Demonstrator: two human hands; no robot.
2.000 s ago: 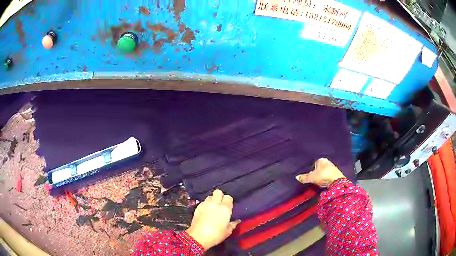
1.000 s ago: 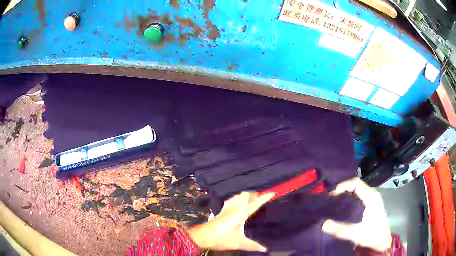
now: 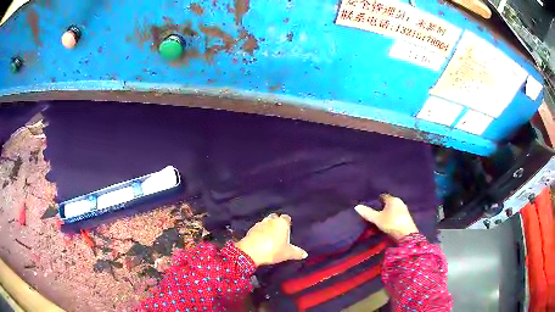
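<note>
A large dark purple sheet (image 3: 274, 143) lies under the blue beam, with faint cut lines in its middle. My left hand (image 3: 269, 240) is on the purple material at lower centre, thumb pointing right. My right hand (image 3: 391, 217) is on it further right, thumb pointing left. Both thumbs are apart from the fingers, whose tips are partly hidden; I see nothing held. Two red strips (image 3: 335, 268) and a beige strip (image 3: 369, 303) lie below and between my hands. A blue-edged cutting die (image 3: 120, 194) with white inside lies on the sheet's left part.
The blue press beam (image 3: 243, 61) spans the top, with a green button (image 3: 172, 47) and an orange-pink button (image 3: 71, 38). The pinkish cutting pad (image 3: 36, 256) at lower left bears dark and red scraps (image 3: 140, 251). Red-orange tubes (image 3: 540, 256) stand at the far right.
The dark purple bundle between my hands a second ago is no longer held; my hands are back on the material. Two seconds ago the cut lines showed more clearly. The red strips are uncovered again.
</note>
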